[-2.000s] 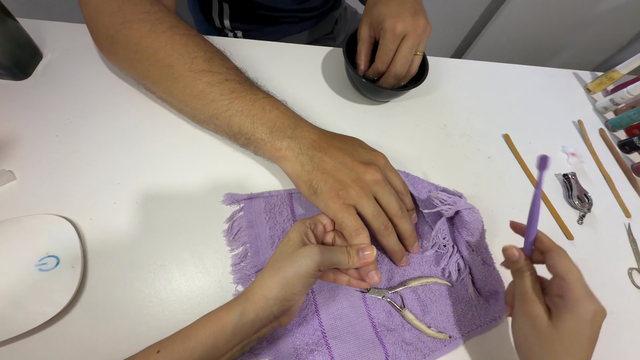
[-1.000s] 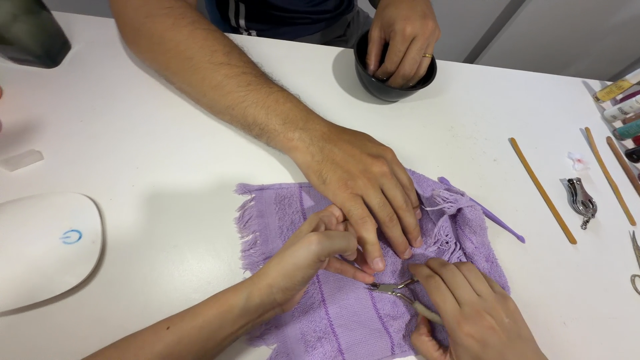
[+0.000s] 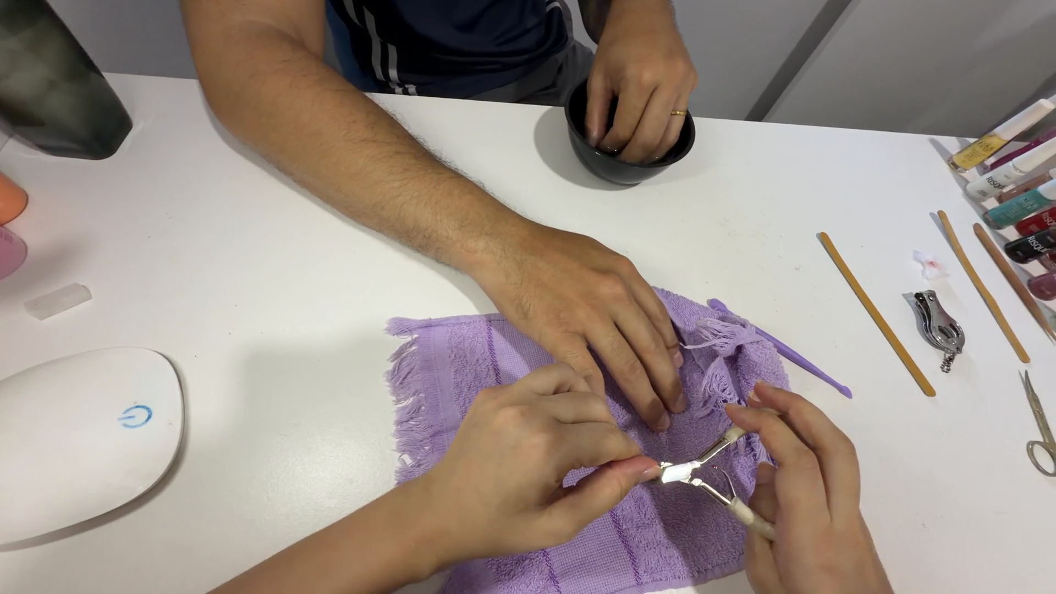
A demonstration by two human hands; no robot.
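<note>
My right hand (image 3: 804,487) holds the handles of a metal cuticle nipper (image 3: 681,472), which are spread apart. The fingertips of my left hand (image 3: 536,462) pinch the nipper's jaw end and cover its tips. Just behind, another person's hand (image 3: 594,305) lies palm down on a fringed purple towel (image 3: 441,388). That person's other hand (image 3: 648,91) has its fingertips inside a black bowl (image 3: 623,172). A purple plastic cuticle pusher (image 3: 796,355) rests along the towel's right side.
Wooden sticks (image 3: 876,313), a nail clipper (image 3: 939,326), small scissors (image 3: 1038,429) and several nail polish bottles (image 3: 1019,202) lie at the right. At the left are a white device with a power symbol (image 3: 91,437), a translucent block (image 3: 58,301) and a dark vessel (image 3: 58,82).
My right hand has let go of the purple pusher, now beside the towel, and has taken up the nipper from the towel. My left fingers have moved from the other person's finger to the nipper's jaws.
</note>
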